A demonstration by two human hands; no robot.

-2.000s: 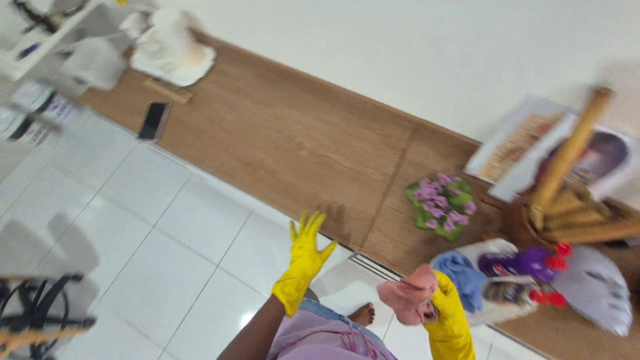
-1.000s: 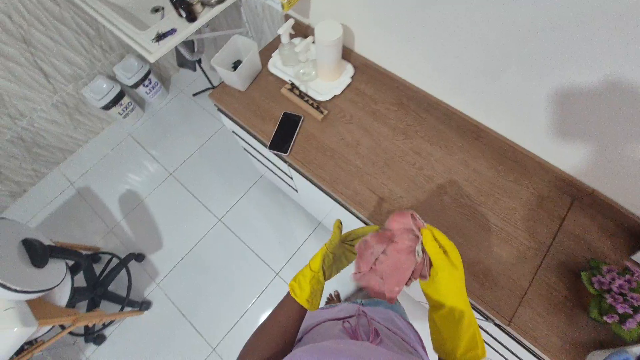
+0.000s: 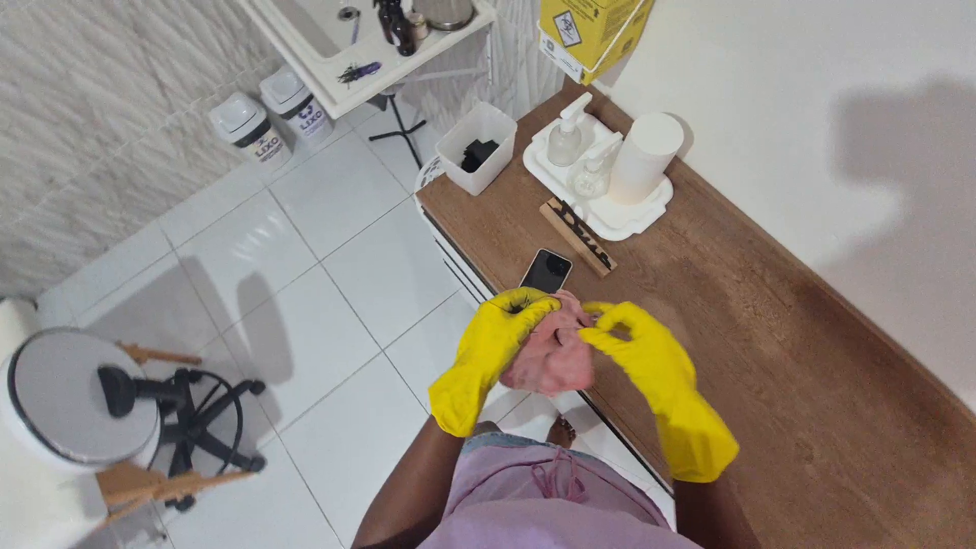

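Observation:
A pink cloth (image 3: 550, 358) hangs between my two hands, in front of the edge of the wooden countertop (image 3: 770, 381). My left hand (image 3: 492, 343), in a yellow rubber glove, pinches the cloth's upper left side. My right hand (image 3: 648, 354), gloved the same way, pinches its upper right side. Just beyond the cloth a smartphone (image 3: 546, 271) lies on the counter, its near end hidden. Past the phone is a wooden sign with black lettering (image 3: 577, 236). A white tray (image 3: 639, 221) behind it holds clear pump bottles (image 3: 565, 141) and a white cylindrical container (image 3: 646, 158).
A white bin with black items (image 3: 476, 145) stands at the counter's far corner, near a yellow cardboard box (image 3: 591, 34) on the wall. Beyond are a white basin (image 3: 335, 76) with dark bottles and two lidded trash bins (image 3: 252, 131). A wheeled stool (image 3: 84, 393) is at left.
Two seconds ago my left hand was apart from the cloth, fingers spread; now both hands grip it. The view has swung toward the tray end of the counter.

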